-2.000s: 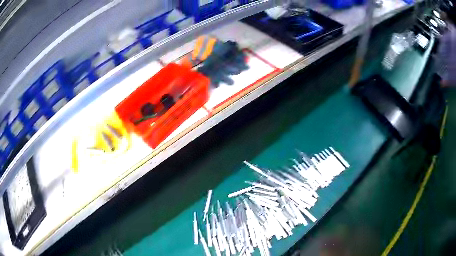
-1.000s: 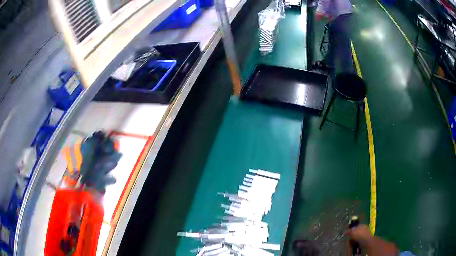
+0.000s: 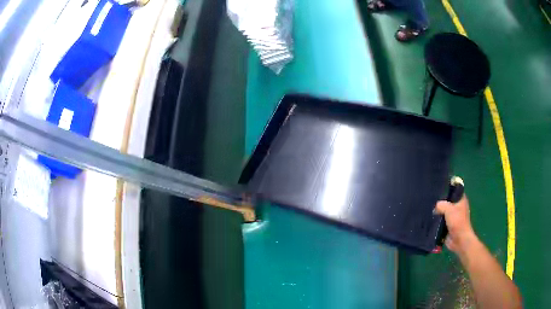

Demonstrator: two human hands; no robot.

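My bare right hand [image 3: 456, 220] is at the right edge of the black parts tray [image 3: 356, 169], its thumb over the rim. The same hand holds a short dark tool with a pale end [image 3: 455, 188] upright against the tray's edge. The tray is empty and sits slightly turned across the green-topped bench [image 3: 320, 265], its right side sticking out past the bench edge. Whether it is lifted cannot be told. My left hand is not in view.
A grey metal post [image 3: 121, 160] crosses left of the tray. Bagged silver parts [image 3: 269, 36] lie on the bench beyond. Blue bins [image 3: 93, 45] stand on the white shelf. A black stool [image 3: 457, 64] and a person's foot [image 3: 411, 31] are at the upper right.
The view has moved along the bench to the tray; the shaft heap and red bin have left the picture. My right hand, earlier over the floor with the tool, is now at the tray's right edge.
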